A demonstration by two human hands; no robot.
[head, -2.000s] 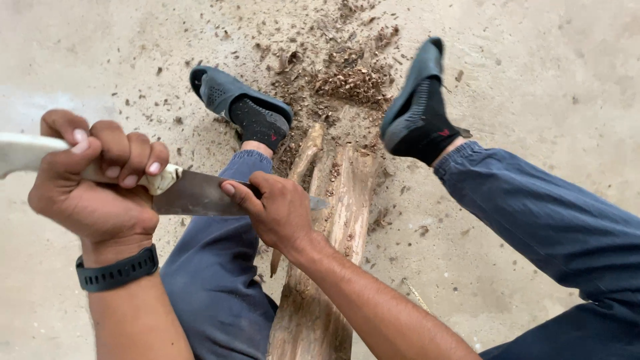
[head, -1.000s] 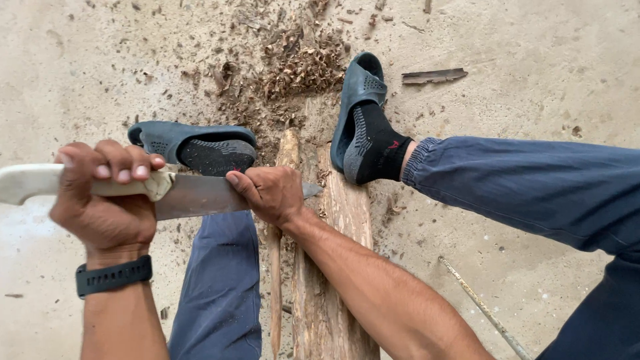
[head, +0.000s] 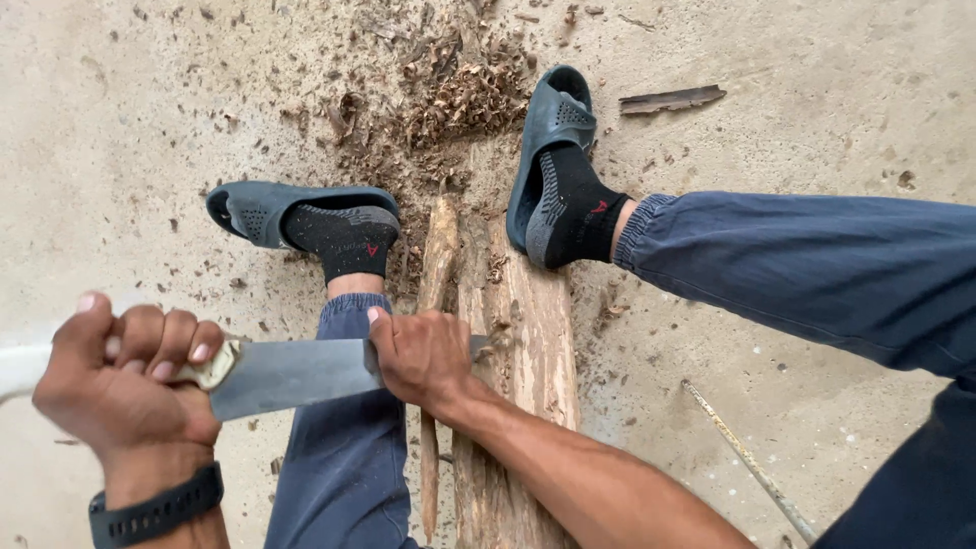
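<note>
A large knife with a broad steel blade (head: 293, 375) and a pale handle (head: 30, 369) lies crosswise at lower left. My left hand (head: 141, 370), with a black watch strap at the wrist, is closed around the handle. My right hand (head: 423, 354) grips the blade near its far end, thumb on top. The tip shows beyond my fingers, over the bare, pale log (head: 541, 343), with a small curled shaving beside it. Close to the log's left side is a thin stick (head: 440, 252), partly hidden by my right hand. My right forearm crosses the log.
My slide sandals (head: 255, 217) stand on either side of the log's top end, the right one (head: 560, 114) against it. Bark shavings (head: 473, 95) are heaped on the concrete beyond. A bark strip (head: 671, 100) lies upper right, a thin rod (head: 747, 461) lower right.
My right foot, out to the right and apart from the log two seconds ago, has come in against it. Both hands have kept their hold on the knife.
</note>
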